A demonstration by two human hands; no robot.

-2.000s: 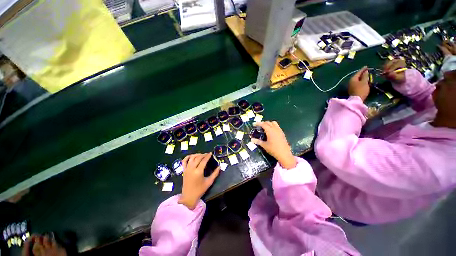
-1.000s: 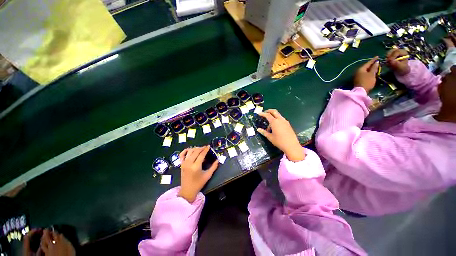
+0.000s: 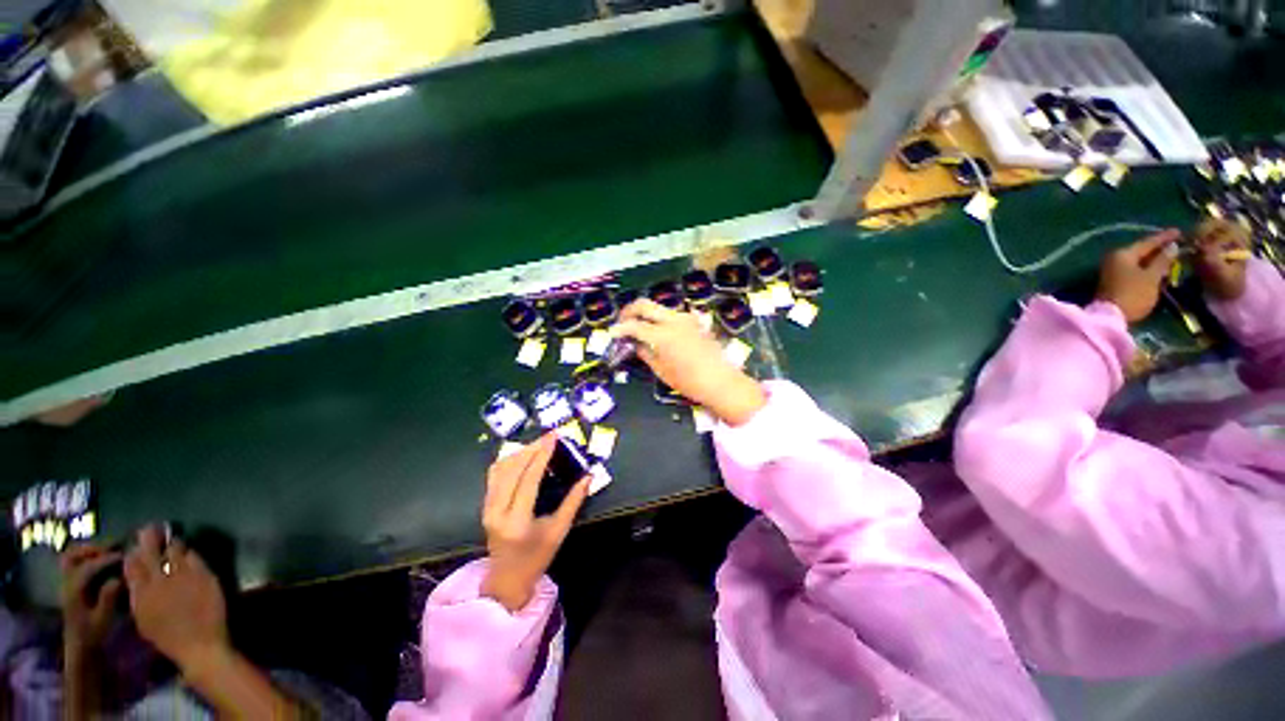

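Note:
Small black smartwatch units with pale tabs stand in a row (image 3: 565,313) along the metal rail. Three units with lit white-blue screens (image 3: 553,404) lie in front of the row's left part. My left hand (image 3: 524,510) holds a dark unit (image 3: 567,476) between thumb and fingers, just below the lit ones. My right hand (image 3: 677,352) reaches over the row with its fingertips on a dark unit (image 3: 622,352). My right hand and forearm hide some units behind them.
A pale metal rail (image 3: 423,299) divides bench and belt, with a metal post (image 3: 902,113) at its right. A neighbour in a pink sleeve (image 3: 1050,373) works at right near a white cable (image 3: 1050,264) and white tray (image 3: 1008,120). Another worker's hands (image 3: 172,592) are at lower left.
My right hand has moved left across the row from its right end. A third lit unit now shows beside the other two. My left hand is lower, below them. The view has shifted.

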